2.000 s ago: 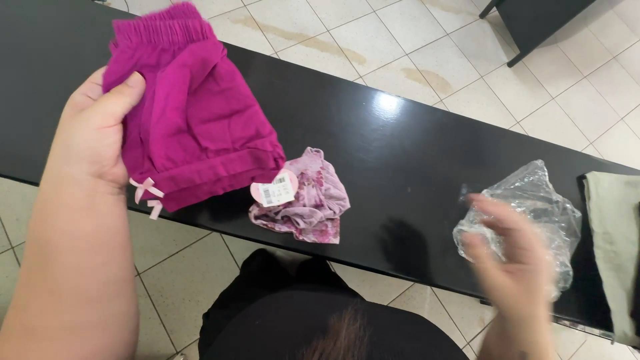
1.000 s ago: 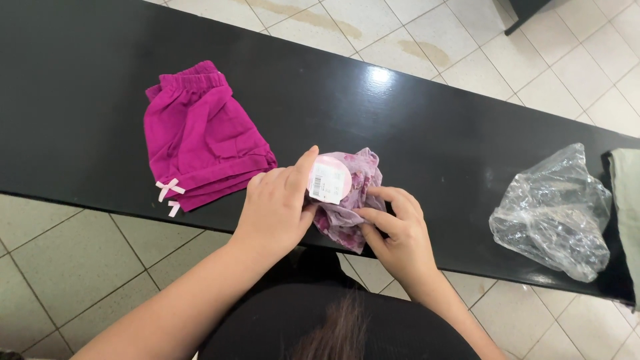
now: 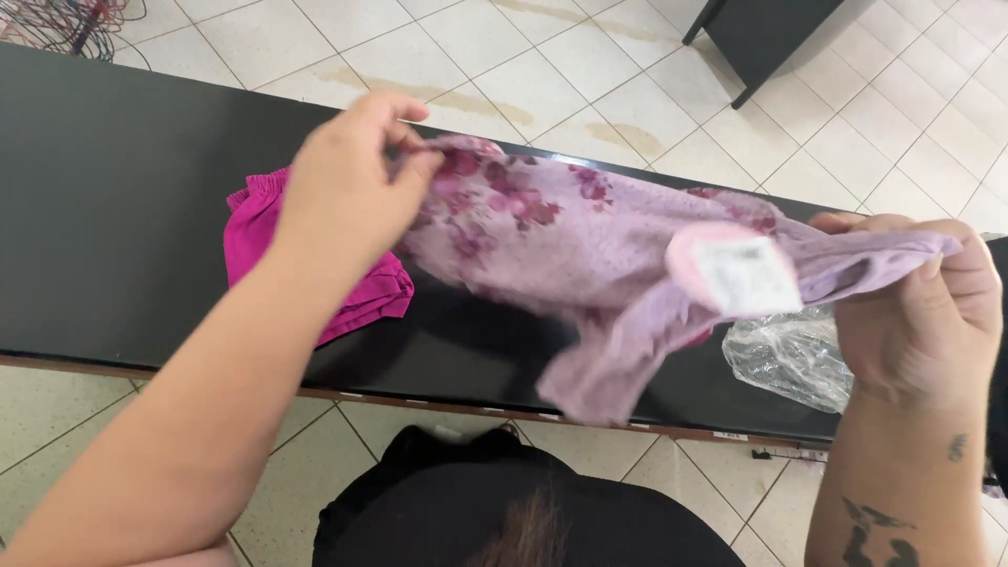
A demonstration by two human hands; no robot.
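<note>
A lilac garment with a magenta floral print (image 3: 551, 228) is stretched sideways above the black table. My left hand (image 3: 370, 173) pinches its left end between thumb and fingers. The right end is gathered in my right hand (image 3: 921, 307). A round pink tag with a white label (image 3: 740, 268), blurred, hangs on the garment near my right hand. Behind my left forearm, the magenta shorts (image 3: 366, 299) lie on the table, partly hidden. A crumpled clear plastic bag (image 3: 791, 358) lies beneath the garment's right part, beside my right wrist.
The long black table (image 3: 118, 220) runs across the view, its near edge by my body. Beyond it, a dark piece of furniture (image 3: 768, 39) stands on the tiled floor at the upper right. A tangle of thin wire-like pieces (image 3: 75, 27) shows at the upper left.
The floral garment, bunched between both hands a second ago, is now spread out. My hands have moved far apart. The view has shifted. The magenta shorts were in my left hand two seconds ago.
</note>
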